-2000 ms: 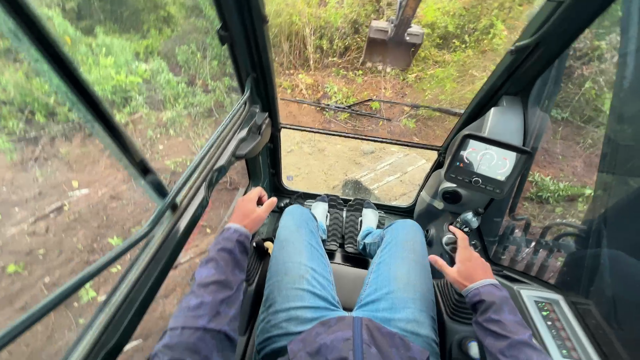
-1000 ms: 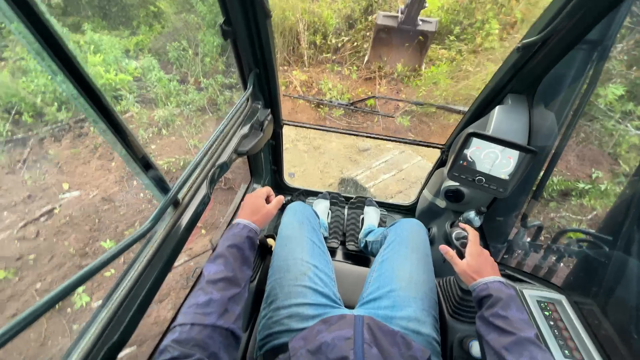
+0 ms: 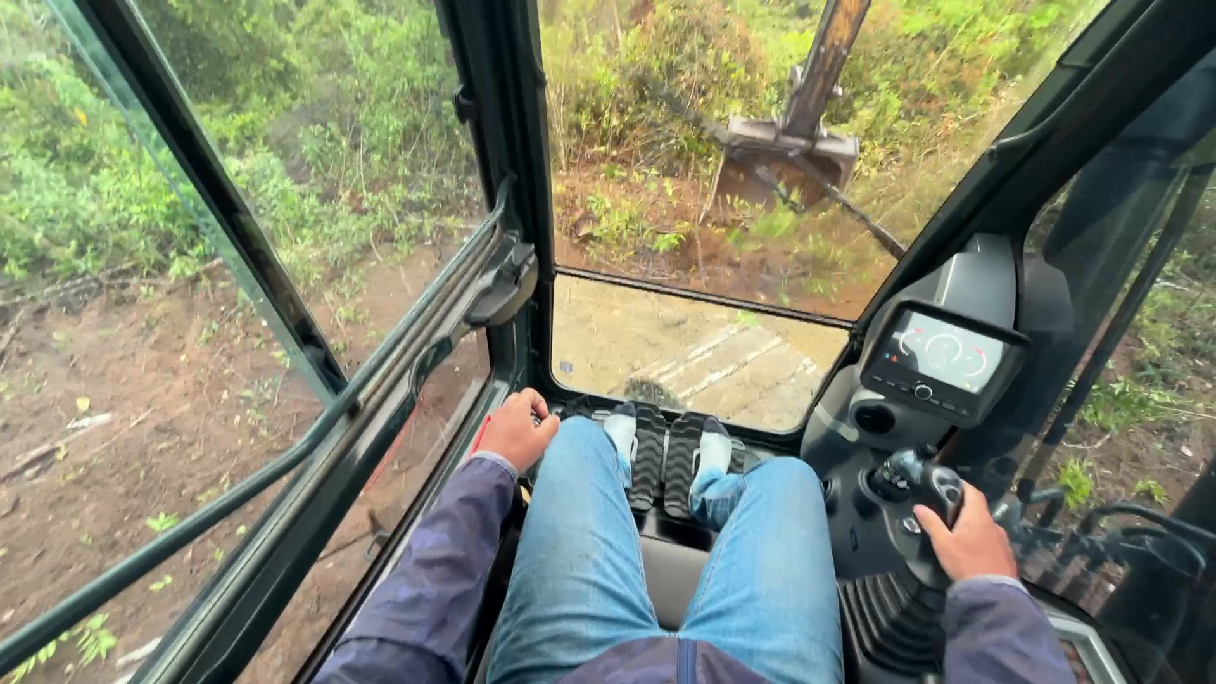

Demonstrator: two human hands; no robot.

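Inside an excavator cab, my right hand (image 3: pixel 969 537) is closed round the right joystick (image 3: pixel 936 508), the thumb on its inner side near the buttons. My left hand (image 3: pixel 518 429) is closed beside my left knee, by the door frame; the lever under it is mostly hidden, so its hold is unclear. My feet rest by the black ribbed pedals (image 3: pixel 665 465). Through the windshield, the excavator bucket (image 3: pixel 784 171) hangs from the boom's arm (image 3: pixel 825 71) near the brush, with a thin dark branch (image 3: pixel 850 209) across its front.
A monitor (image 3: pixel 940 351) with gauges stands on the right console. A handrail (image 3: pixel 380 370) crosses the left side window. Outside lie bare reddish soil (image 3: pixel 123 380) and dense green bushes (image 3: pixel 361 142). The tan lower surface (image 3: pixel 703 351) shows through the lower front window.
The bucket appears further right in the windshield, and the scenery outside has shifted. My right hand has moved with the joystick toward the right. My left hand has stayed beside the knee.
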